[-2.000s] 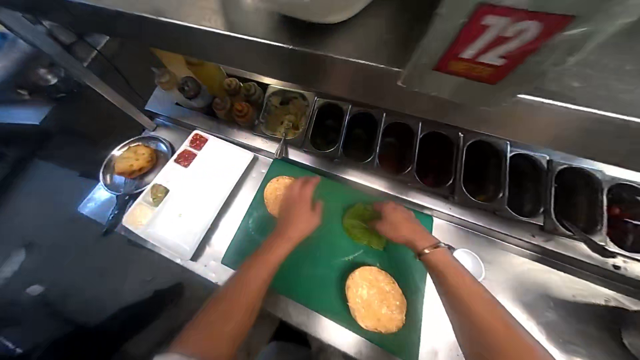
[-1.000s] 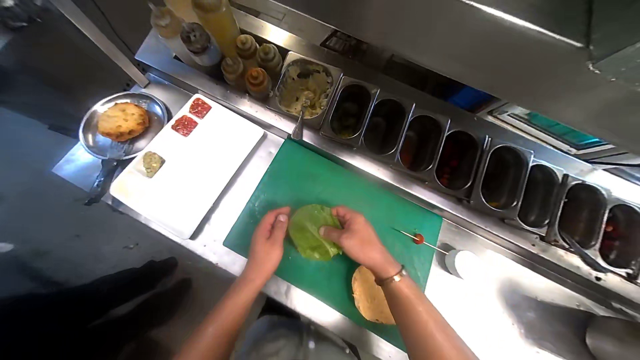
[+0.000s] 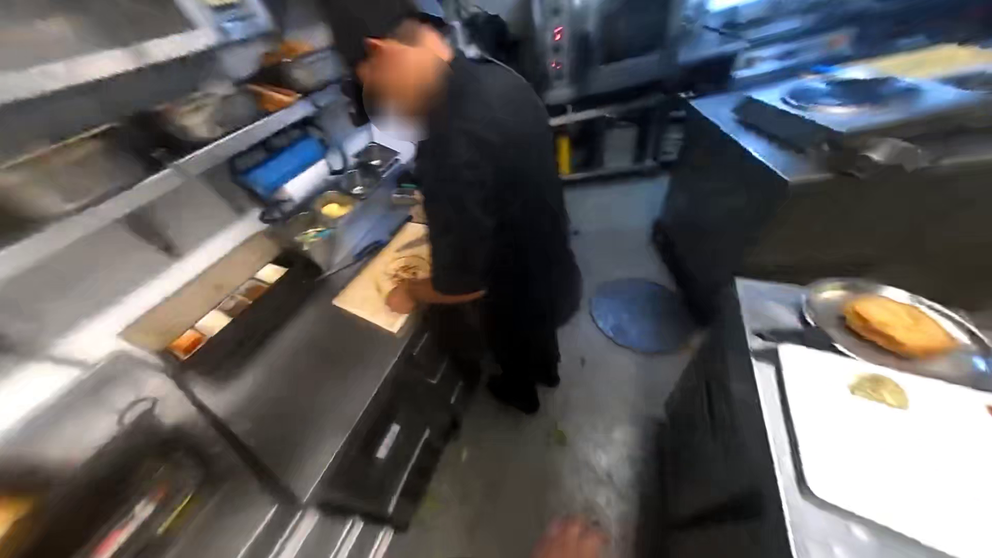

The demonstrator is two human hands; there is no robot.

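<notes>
At the bottom edge a blurred part of one hand shows, most likely my left hand point(image 3: 571, 536), over the floor; its fingers are too smeared to read and nothing is plainly seen in it. My right hand is out of view. To the right, a white rectangular tray point(image 3: 868, 457) lies on a steel counter and bears a small greenish-beige dollop point(image 3: 879, 390). Behind the tray, a round metal plate point(image 3: 823, 314) holds a golden-brown flat piece of food point(image 3: 899, 325).
A co-worker in dark clothes point(image 3: 496, 170) bends over a light cutting board point(image 3: 368, 298) at the left counter. Nearby is a long container with several compartments point(image 3: 232, 302). A round bluish disc point(image 3: 642, 314) lies on the floor. Another steel counter point(image 3: 736, 139) stands at the back right.
The view has swung far to the left, off the green board. The lettuce leaf, held between both hands a second ago, is out of sight, as is my right hand.
</notes>
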